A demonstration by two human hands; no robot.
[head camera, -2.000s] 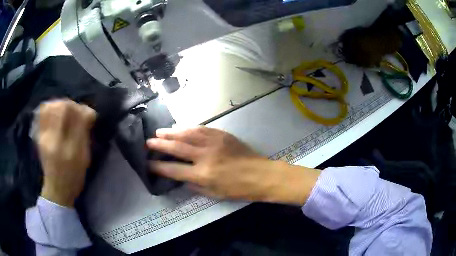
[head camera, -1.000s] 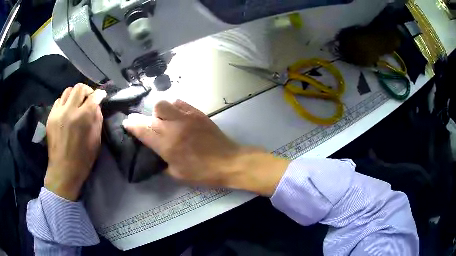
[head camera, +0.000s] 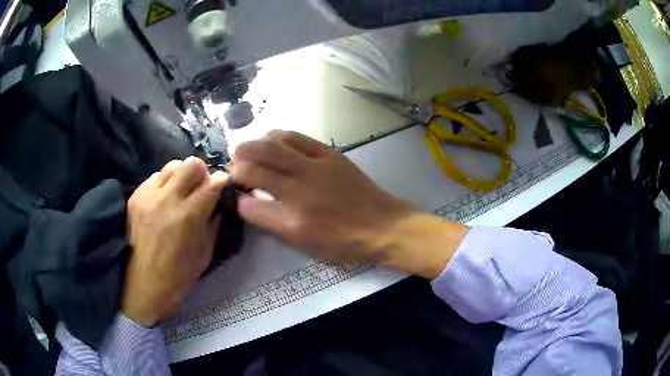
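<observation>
A black garment piece (head camera: 70, 139) lies heaped left of the needle and runs over my left forearm. My left hand (head camera: 173, 228) pinches a dark edge of it just in front of the presser foot (head camera: 209, 143). My right hand (head camera: 308, 198), slightly blurred, is beside it with fingertips on the same dark cloth; the fingers touch or nearly touch those of my left hand. The white sewing machine head (head camera: 125, 51) stands over the work under a bright lamp. The needle itself cannot be made out.
Shears with yellow handles (head camera: 474, 136) lie right of the needle. Green-handled scissors (head camera: 588, 132) and a brown lump (head camera: 555, 73) are at the far right, near a gold strip (head camera: 638, 62). A dark scrap (head camera: 542, 131) lies between. Printed ruler tape (head camera: 294, 283) follows the table's front edge.
My left hand has moved right and toward the table's front edge, close to my right hand. The cloth's loose end is now mostly hidden by the hands. More cloth covers my left forearm.
</observation>
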